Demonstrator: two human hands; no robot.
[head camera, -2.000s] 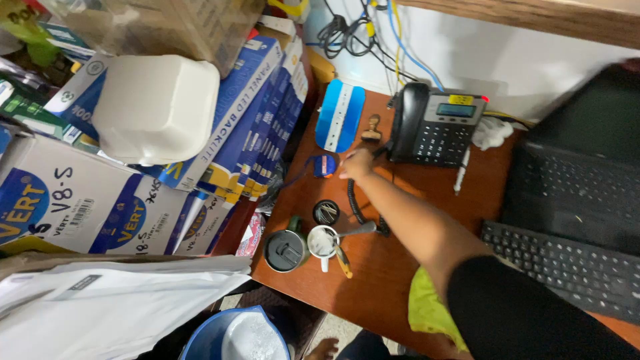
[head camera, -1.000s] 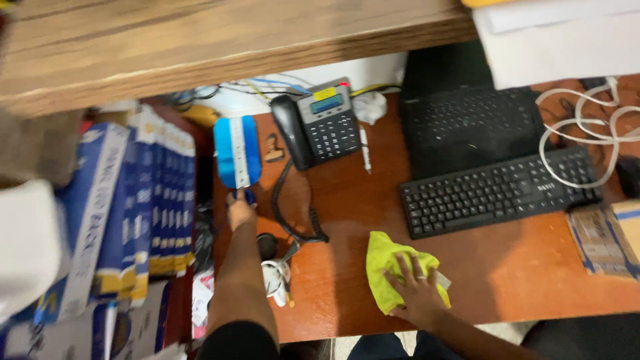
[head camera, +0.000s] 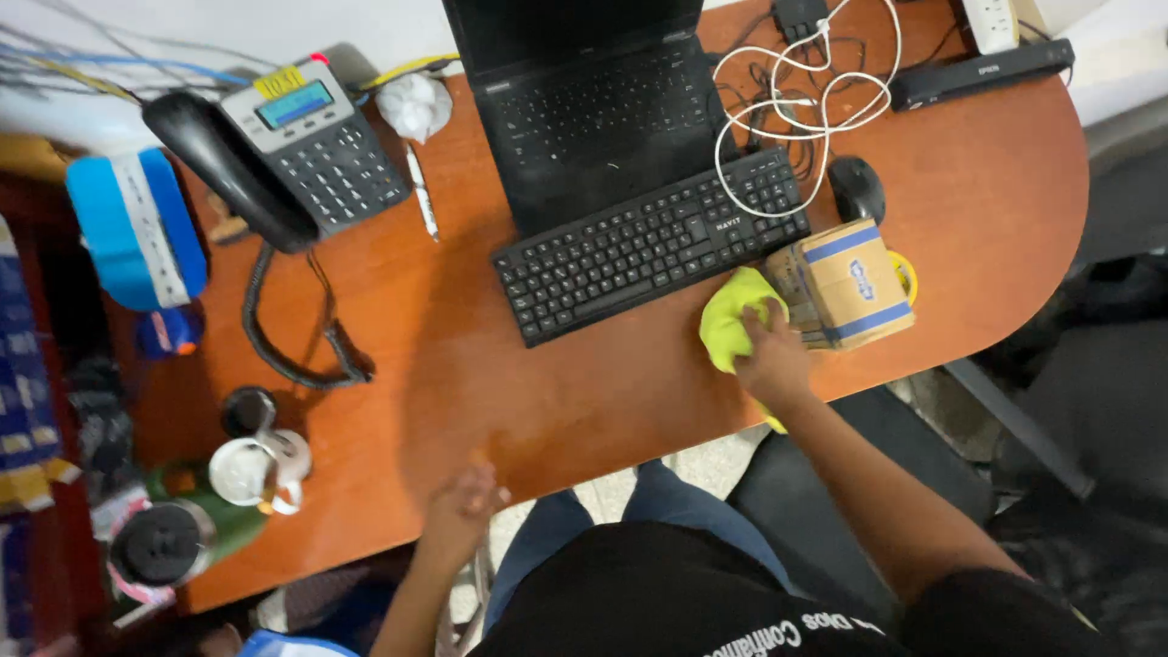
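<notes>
My right hand (head camera: 774, 358) grips a bunched yellow-green cloth (head camera: 732, 315) on the wooden desk, against the left side of a small cardboard box (head camera: 858, 283). The cloth touches or nearly touches the lower edge of a black keyboard (head camera: 652, 246). My left hand (head camera: 467, 497) is over the desk's front edge, blurred, with its fingers partly curled and no object visible in it. To its left are a white mug (head camera: 242, 470) with a spoon handle over it and a green tumbler with a black lid (head camera: 162, 545).
A desk phone (head camera: 319, 151) with a coiled cord stands at the back left, beside a blue case (head camera: 137, 228). An open black laptop (head camera: 602, 119) is behind the keyboard. White cable (head camera: 826, 128) loops near a black mouse (head camera: 858, 190). A pen (head camera: 422, 193) lies by crumpled white paper (head camera: 415, 105).
My left hand has moved from beside the blue case to the desk's front edge. My right hand has carried the cloth rightward to the cardboard box. The view has shifted right.
</notes>
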